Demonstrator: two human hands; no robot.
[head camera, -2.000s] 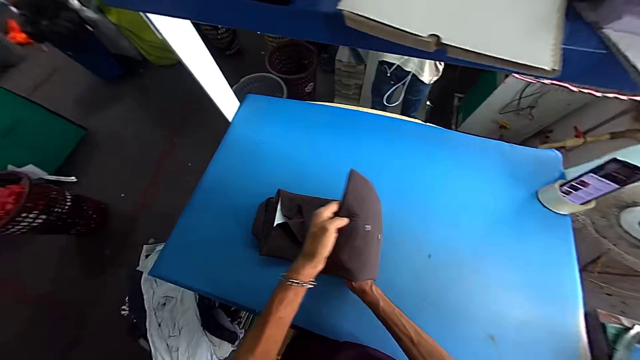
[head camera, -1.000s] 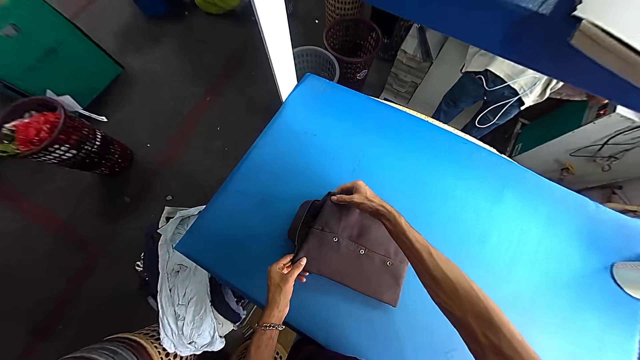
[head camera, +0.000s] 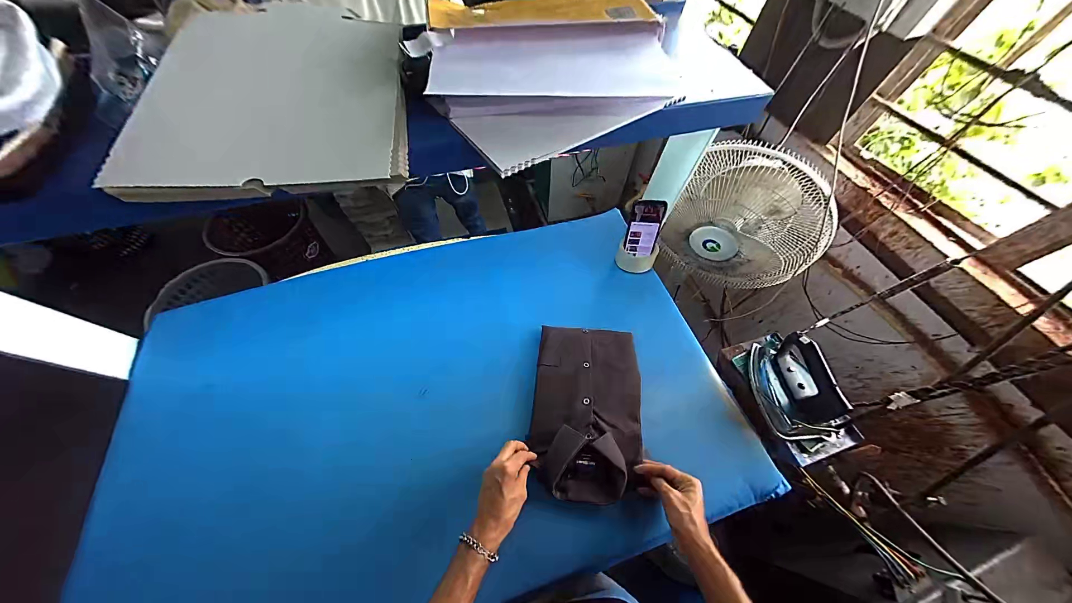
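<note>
A folded dark brown button-up shirt (head camera: 586, 377) lies front up on the blue padded table (head camera: 352, 402), its collar toward me and several buttons down its middle. My left hand (head camera: 506, 486), with a chain bracelet at the wrist, pinches the shirt's left edge beside the collar. On the other side of the collar, my right hand (head camera: 674, 494) pinches the right edge between thumb and fingers.
A phone (head camera: 643, 230) leans in a tape roll (head camera: 635, 261) at the table's far right corner. Beyond stands a white fan (head camera: 745, 218). An iron (head camera: 800, 381) rests on a stand off the right edge. A blue shelf (head camera: 452, 142) holding stacked cardboard (head camera: 268, 100) crosses above the far side.
The shirt has been turned so its collar faces me and its buttons run away from me. Both hands now hold its sides by the collar. The view has swung to the right.
</note>
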